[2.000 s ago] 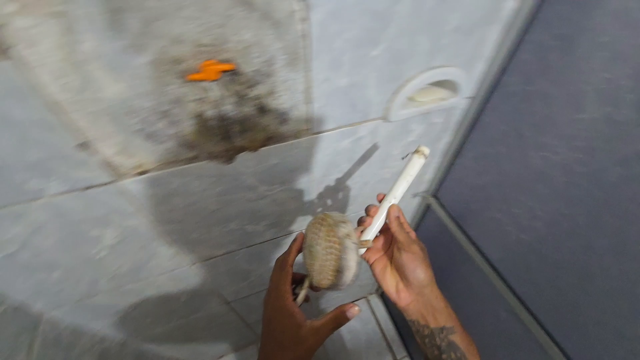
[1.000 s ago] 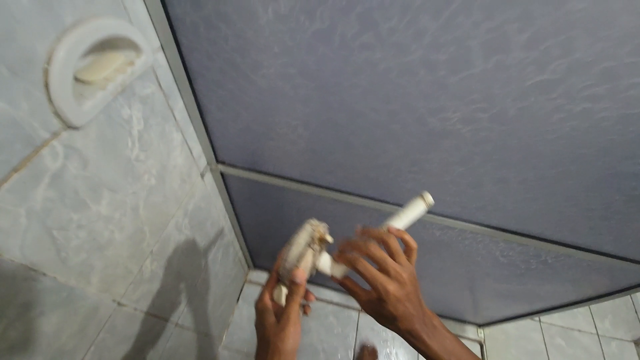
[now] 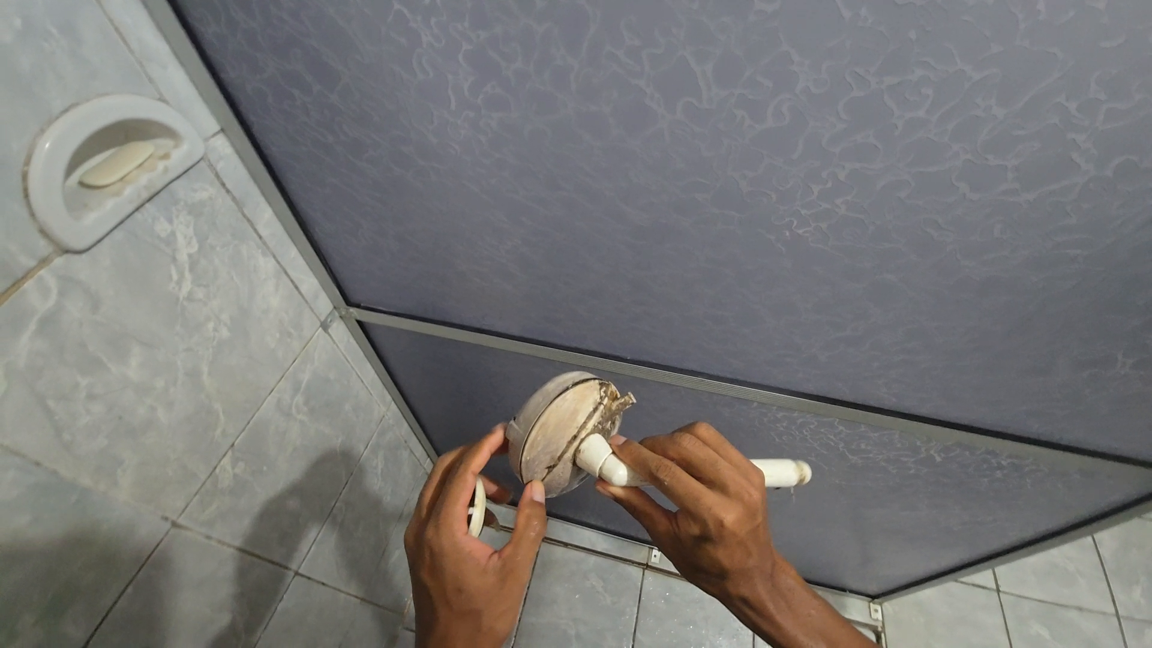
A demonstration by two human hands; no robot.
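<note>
An electric shower head (image 3: 562,432), round, stained and off-white, is held between the thumb and fingers of my left hand (image 3: 477,531). A small white ring-like piece (image 3: 477,508) shows between those fingers. My right hand (image 3: 702,495) is closed around the white pipe arm (image 3: 783,472), close to the elbow (image 3: 601,459) where it meets the shower head. The far end of the pipe sticks out to the right beyond my knuckles. Brownish, broken-looking material lines the shower head's edge near the elbow.
A textured dark shower panel (image 3: 702,180) with a metal frame (image 3: 585,360) stands behind my hands. Left of it is a grey tiled wall (image 3: 153,360) holding a white recessed soap dish (image 3: 49,180) with a bar of soap (image 3: 119,165). Tiled floor (image 3: 576,598) shows below.
The view has swung right, from the wall with the orange item to the panel. The shower head has turned, so its side and elbow now show. My right hand has shifted its hold along the pipe.
</note>
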